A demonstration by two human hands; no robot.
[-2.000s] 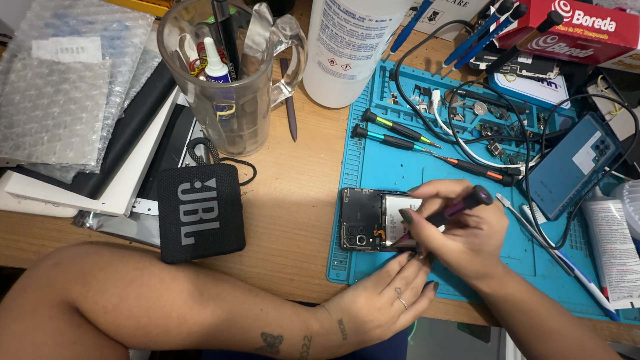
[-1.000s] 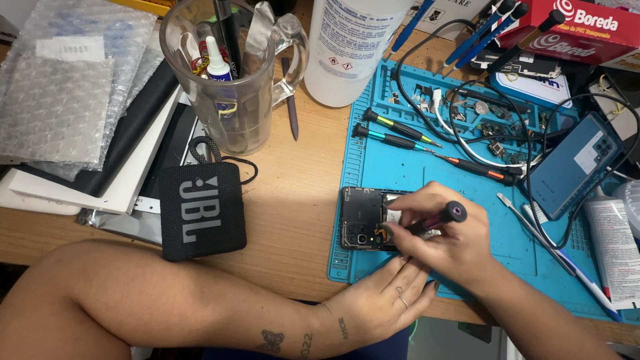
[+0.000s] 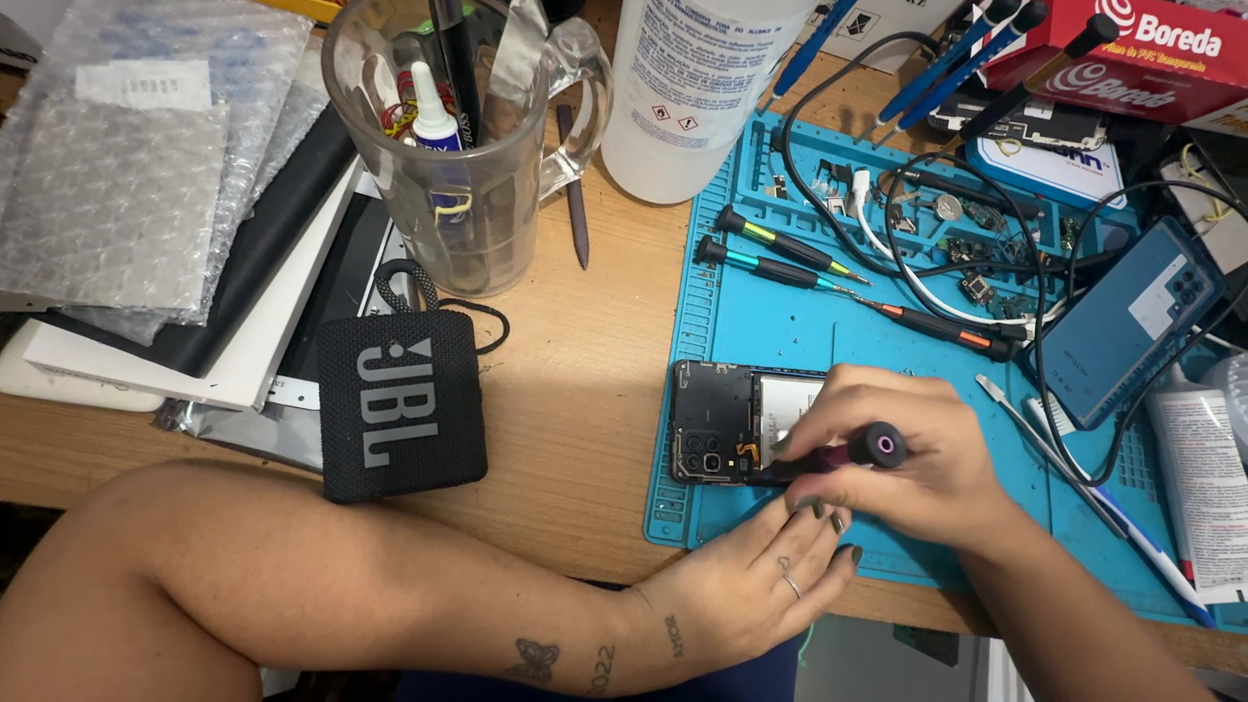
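An opened smartphone (image 3: 714, 414) lies on the blue silicone repair mat (image 3: 760, 341), its black inner cover, camera lenses and part of a white-labelled battery (image 3: 785, 400) showing. My right hand (image 3: 902, 453) grips a precision screwdriver (image 3: 875, 447) with a dark handle, held over the phone's lower edge; its tip is hidden. Below, my left hand (image 3: 770, 575) rests at the mat's front edge, fingers extended and slightly apart, fingertips near the phone and under the right hand. Whether the left fingertips touch the phone cannot be told.
More precision screwdrivers (image 3: 780, 242) lie behind the phone, near cables and small parts in the mat's compartments. A blue phone (image 3: 1121, 322), a brush and a tube (image 3: 1204, 487) are at right. A JBL speaker (image 3: 402, 405), a glass mug (image 3: 458, 214) and a plastic bottle (image 3: 673, 107) stand left and behind.
My right hand has shifted left along the phone and then slightly back right, with the screwdriver turned more upright. My left hand has stayed nearly still.
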